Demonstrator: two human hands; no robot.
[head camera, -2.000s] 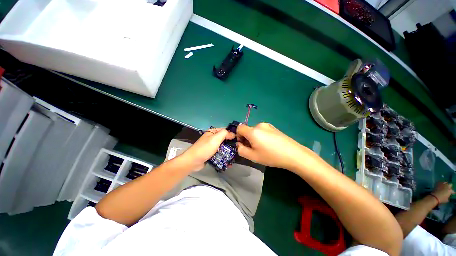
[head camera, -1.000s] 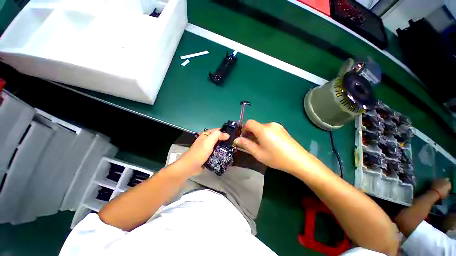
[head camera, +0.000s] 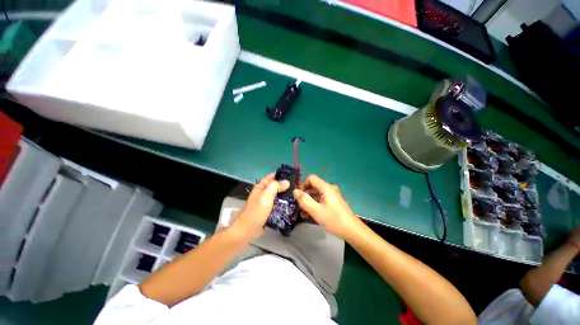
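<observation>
A black device unit (head camera: 284, 212), with silvery specks on its open side, is held over the lap at the bench's front edge. My left hand (head camera: 258, 204) grips its left side, thumb on top. My right hand (head camera: 322, 204) is at its right side, thumb and finger pinched at the base of the red lead wire (head camera: 296, 159); whether they grip wire or unit cannot be told. The wire sticks up from the unit and ends in a small dark connector (head camera: 298, 139). A black housing half (head camera: 285, 101) lies on the green bench, with white strips (head camera: 248, 87) to its left.
A white foam parts tray (head camera: 191, 117) is at left, with stacked foam trays (head camera: 82, 222) and a small compartment tray (head camera: 147, 249) below. A beige bench machine (head camera: 416, 141) with a black cord and a divided tray (head camera: 484, 236) are at right, beside another person's arm (head camera: 552, 263).
The view has shifted, so the bench items sit lower in the picture. The red wire now stands straighter. My right hand has closed in against the unit's side; my left hand keeps its hold.
</observation>
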